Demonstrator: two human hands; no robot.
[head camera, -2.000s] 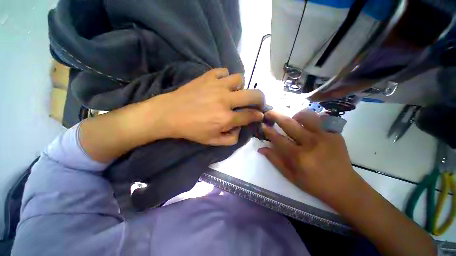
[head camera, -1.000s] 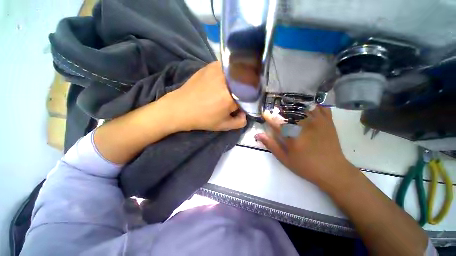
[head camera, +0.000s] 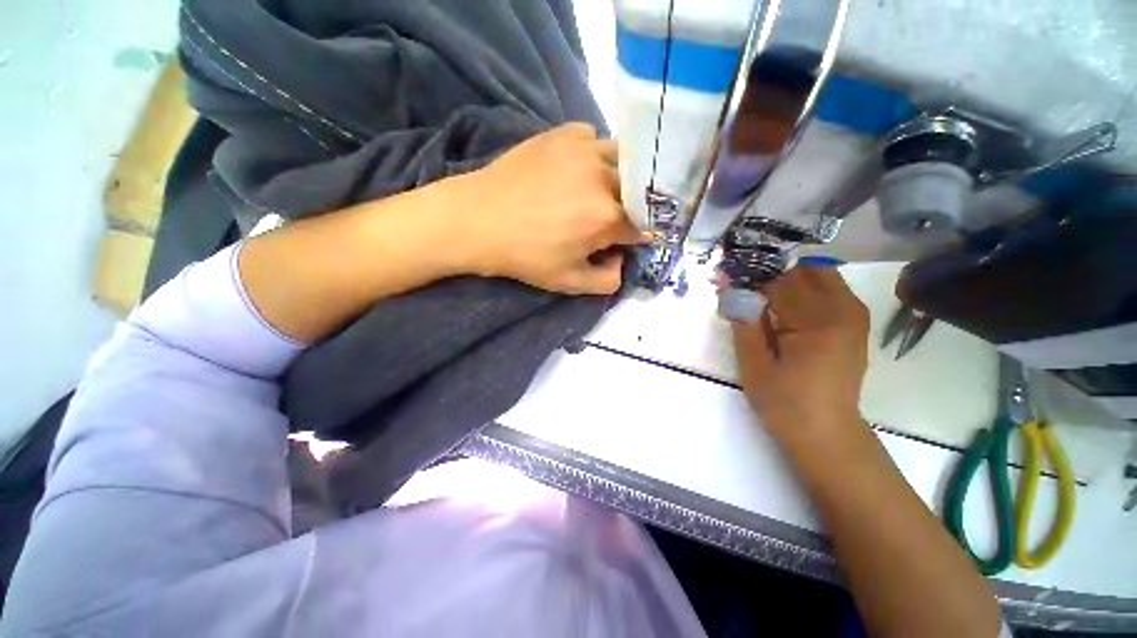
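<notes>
A large dark grey garment (head camera: 424, 361) lies bunched on the left and reaches to the presser foot and needle (head camera: 661, 243). A pale topstitch line runs along its upper left fold. My left hand (head camera: 561, 218) presses and pinches the cloth beside the presser foot, its fingertips at the metal. My right hand (head camera: 804, 343) is to the right of the foot, fingers curled by the tension dial (head camera: 746, 303), off the garment. Its fingertips are partly hidden, so I cannot tell whether they hold anything.
The white sewing machine head (head camera: 798, 150) with a blue stripe stands above. Scissors (head camera: 1012, 486) with green and yellow loops lie at right. Silver snips (head camera: 908, 330) lie under a dark box (head camera: 1035, 287). A measuring tape (head camera: 648, 505) follows the table's front edge. Tan cardboard (head camera: 137, 199) is at left.
The view has shifted. My right hand has moved right, away from the cloth and my left hand. My left hand stays on the garment, now close beside the presser foot.
</notes>
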